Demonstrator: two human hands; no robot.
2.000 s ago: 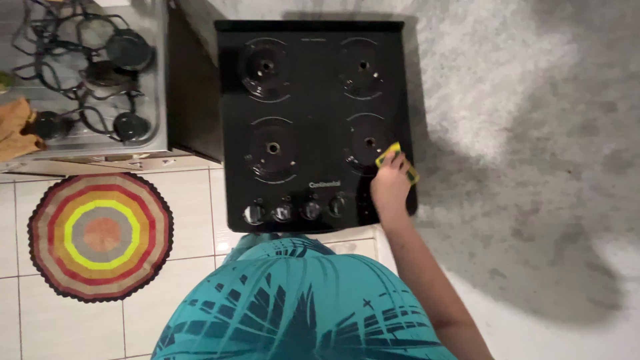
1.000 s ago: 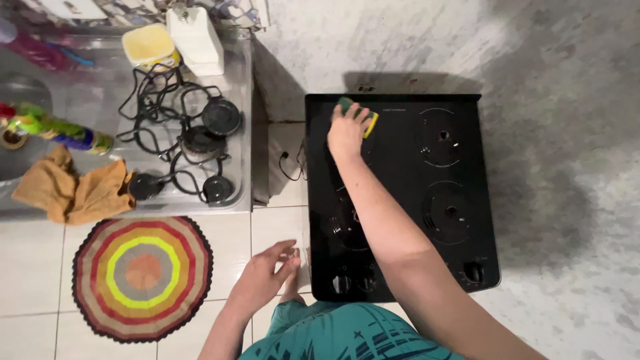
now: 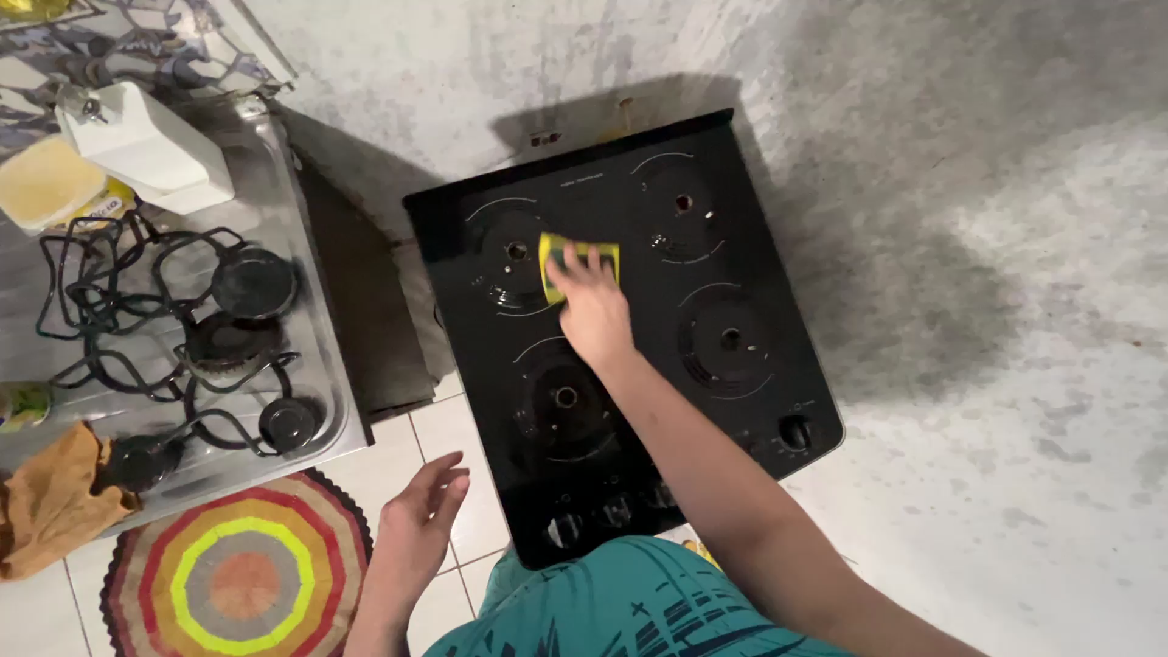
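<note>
My right hand [image 3: 595,308] presses a yellow and green sponge [image 3: 553,266] onto the black glass top of a gas stove [image 3: 630,383], just right of the rear left burner opening [image 3: 516,250]. The burner caps and grates are off the stovetop, and its round recesses look wet. Control knobs [image 3: 564,529] line the stove's front edge. My left hand [image 3: 424,511] hangs in the air left of the stove, above the floor tiles, with its fingers apart and nothing in it.
On the left, a steel sink counter [image 3: 333,401] bears black wire grates [image 3: 91,347], burner caps [image 3: 254,281], a white container [image 3: 151,146], a yellow tub [image 3: 55,182] and a brown cloth [image 3: 59,502]. A round striped rug [image 3: 245,584] lies below. A grey wall [image 3: 411,82] rises behind the stove.
My right hand with the sponge was at the front right burner, then at the stove's rear left, and is now slightly right of the rear left burner opening. The view has shifted.
</note>
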